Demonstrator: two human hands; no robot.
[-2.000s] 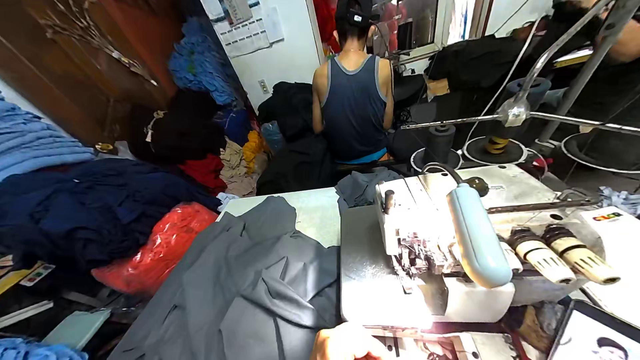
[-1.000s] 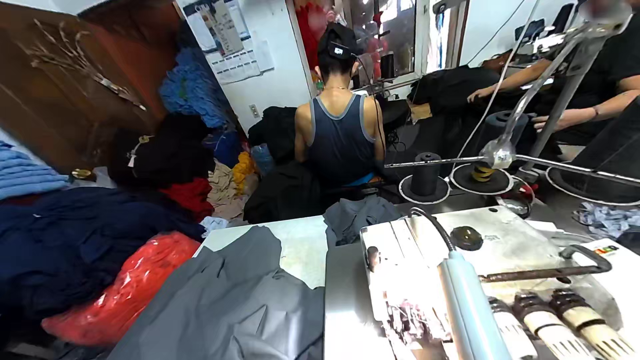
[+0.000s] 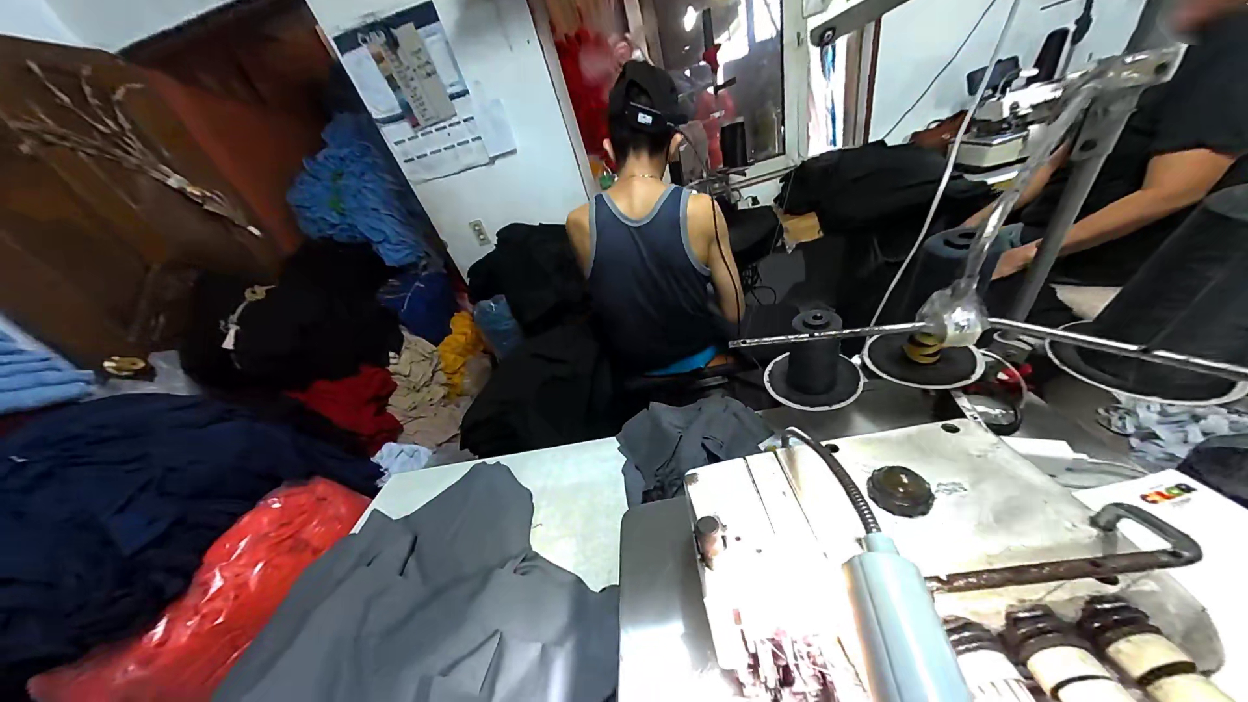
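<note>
Neither of my hands shows in the view of this moment. Grey fabric [image 3: 439, 595] lies in loose folds over the front left of the white table [image 3: 575, 517]. To its right stands an overlock sewing machine [image 3: 975, 497], lit brightly near its thread-filled front. A pale blue lamp housing [image 3: 902, 614] on a flexible neck rises over the machine. Tension knobs [image 3: 1058, 653] line its lower right. More crumpled dark grey fabric [image 3: 687, 444] lies at the table's far edge, behind the machine. The lower edge of the frame cuts off the near part of the fabric and machine.
Navy cloth [image 3: 127, 507] and a red plastic bag [image 3: 244, 565] are heaped at left. A person in a tank top [image 3: 648, 273] sits ahead, back turned. Another person's arms [image 3: 1121, 210] are at right. Thread cones [image 3: 815, 361] stand behind the machine, below a metal thread-stand bar [image 3: 858, 333].
A hand seen at the bottom centre two seconds ago is out of view now. The view has shifted, with the machine lower in the frame. The seated person's head appears more upright.
</note>
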